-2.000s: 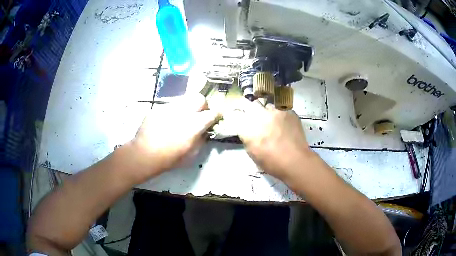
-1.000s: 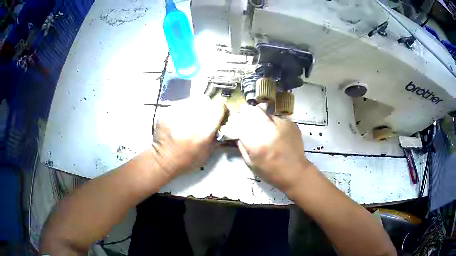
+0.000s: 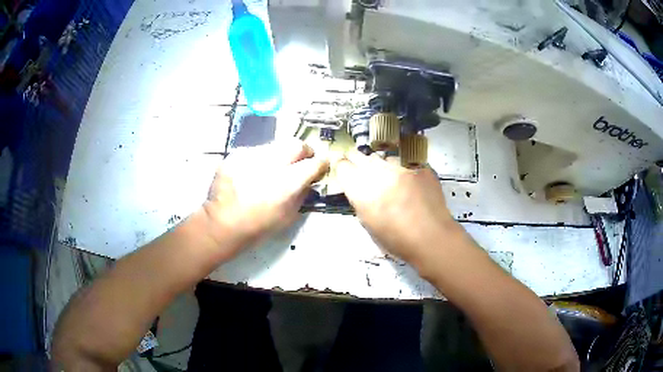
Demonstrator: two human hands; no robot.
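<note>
A small piece of pale khaki cloth (image 3: 335,156) lies under the presser foot area (image 3: 327,131) of the off-white sewing machine (image 3: 465,43); most of it is hidden by my fingers and washed out by glare. My left hand (image 3: 265,182) holds its left side, with thumb and fingertips just below the needle area. My right hand (image 3: 389,196) holds its right side, with fingertips close to my left ones and beside the ribbed brass knobs (image 3: 384,132). Both hands rest low over the table.
A bright blue lamp tube (image 3: 256,65) stands left of the needle area. A black bracket (image 3: 414,83) sits behind the knobs. A red-and-dark small tool (image 3: 603,242) lies at the table's right end. The worn white table (image 3: 138,182) has a brown front edge. Blue baskets (image 3: 43,94) are at left.
Since one second ago my left hand has shifted slightly left and its fingers have changed position on the cloth. My right hand stays at nearly the same place.
</note>
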